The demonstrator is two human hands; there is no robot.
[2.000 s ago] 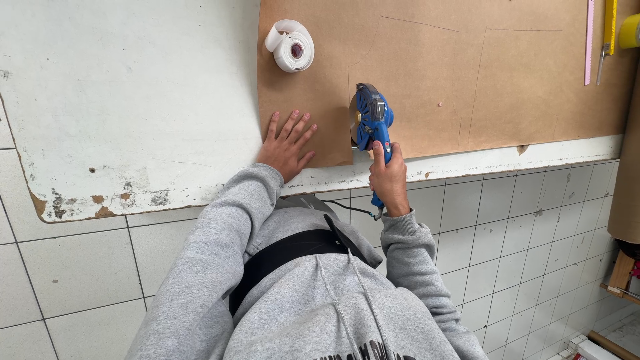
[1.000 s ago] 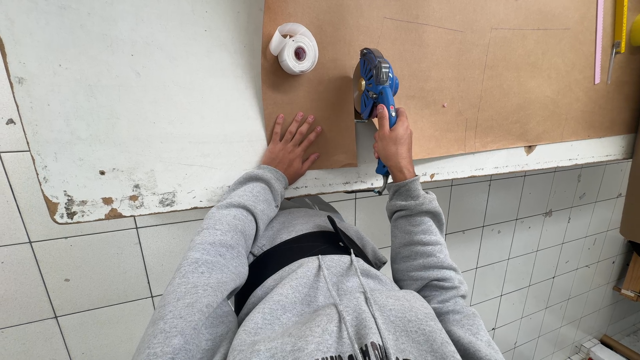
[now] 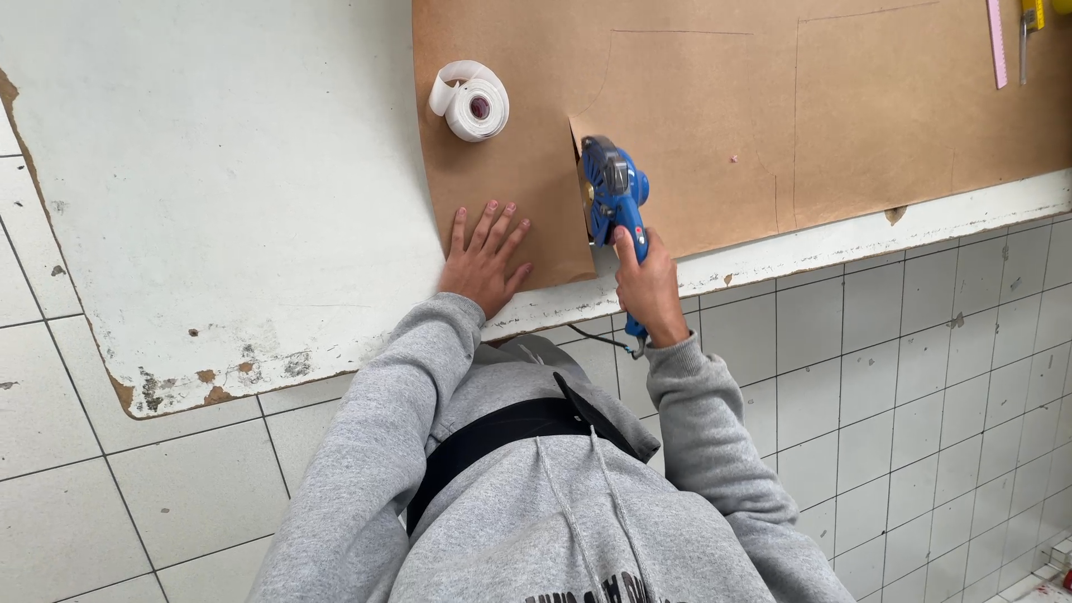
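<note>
My right hand grips the handle of a blue electric rotary cutter, whose round blade side faces left. The cutter stands on brown kraft paper at the upper end of a slit that runs up from the paper's front edge; a dark gap shows just above its head. Left of the slit, my left hand lies flat on the paper with fingers spread, holding nothing. A roll of white tape, its loose end curled, sits on the paper above my left hand. Thin drawn lines mark the paper to the right.
The white table has a chipped front edge near my waist. At the upper right lie a pink ruler and a yellow-handled tool. The cutter's cord hangs by the table edge over the tiled floor.
My right hand has moved the cutter up the paper, away from the front edge, and the slit behind it now shows more plainly. My left hand remains flat on the paper.
</note>
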